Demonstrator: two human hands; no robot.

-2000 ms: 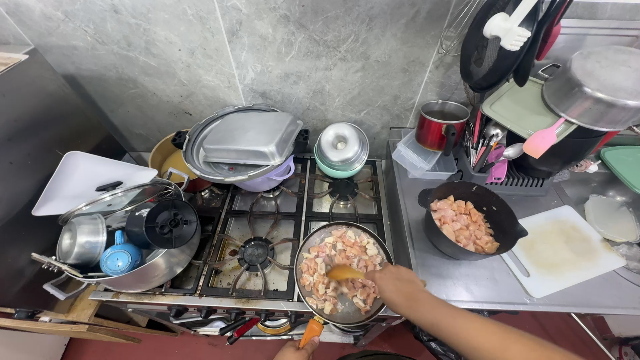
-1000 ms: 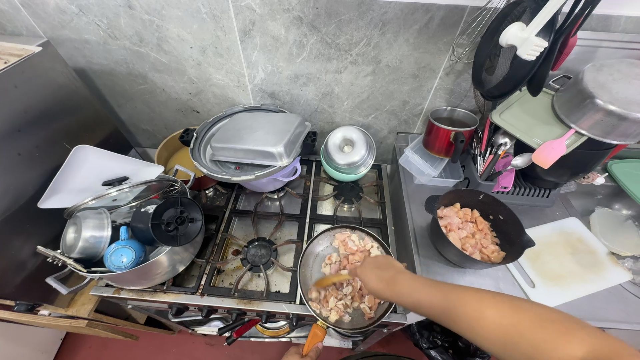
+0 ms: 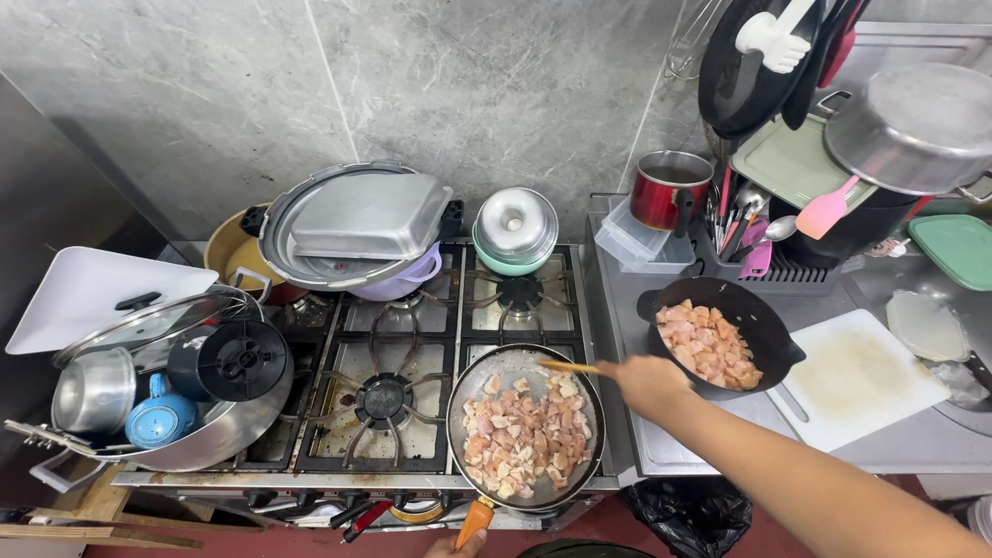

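Observation:
A frying pan (image 3: 577, 484) with diced, partly whitened meat (image 3: 527, 434) sits over the front right burner of the stove. My left hand (image 3: 457, 546), cut off by the bottom edge of the view, grips its orange handle (image 3: 474, 524). My right hand (image 3: 647, 384) holds a wooden spoon or spatula (image 3: 570, 366), whose end reaches over the pan's far rim area. To the right, on the metal counter, a black pot (image 3: 783, 353) holds raw pink meat pieces (image 3: 709, 345). Beside that pot lies a white cutting board (image 3: 860, 380) with a wet stain.
At left, a large metal pot (image 3: 232, 438) is heaped with cookware. A pressure cooker (image 3: 271, 248) and stacked bowls (image 3: 515, 232) stand at the stove's back. A red pot (image 3: 659, 198) and utensil rack (image 3: 806, 275) stand behind the black pot. A black bag (image 3: 690, 511) hangs below the counter.
My right hand has moved from over the meat to the pan's right side, with the wooden utensil now at the far part of the pan. The meat has been shifted about.

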